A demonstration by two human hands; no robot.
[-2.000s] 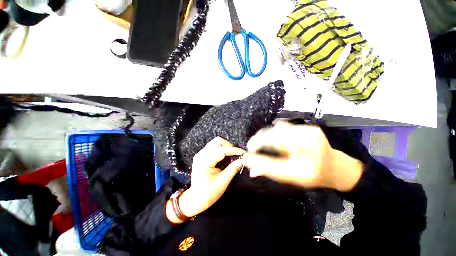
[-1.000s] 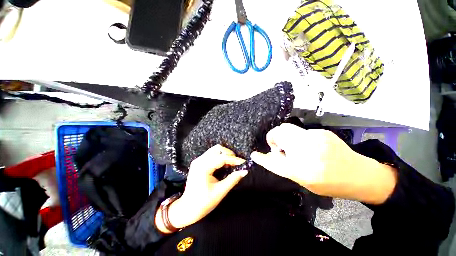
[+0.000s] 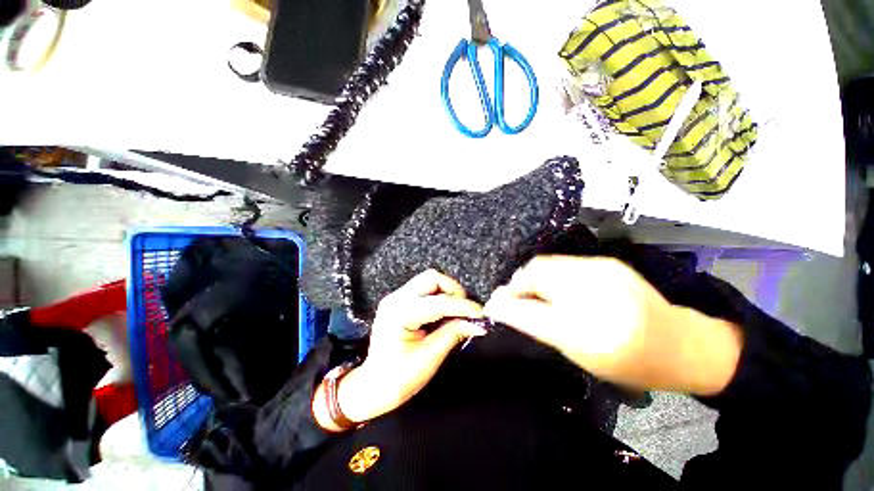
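Observation:
The dark grey speckled tweed garment (image 3: 450, 235) lies over my lap against the table edge. A black-and-white braid trim (image 3: 347, 259) runs along its edges. My left hand (image 3: 412, 336) pinches the garment's trimmed edge between thumb and fingers. My right hand (image 3: 585, 312) is at the same spot, its thumb and fingertips pressed together and touching the left fingertips. A needle or thread between the right fingertips is too small to tell. Loose braid trim (image 3: 359, 96) hangs over the table edge.
On the white table (image 3: 172, 86) are blue-handled scissors (image 3: 491, 91), a black phone (image 3: 314, 46) and a yellow black-striped bundle (image 3: 666, 96). A blue basket (image 3: 144, 326) with black cloth stands at left. A purple stool (image 3: 767, 278) is at right. A person's red sleeve (image 3: 81, 305) shows at left.
My right hand was blurred near the left fingertips two seconds ago, then came down to the trimmed edge and stays there. The view has shifted slightly. The left hand keeps its pinch.

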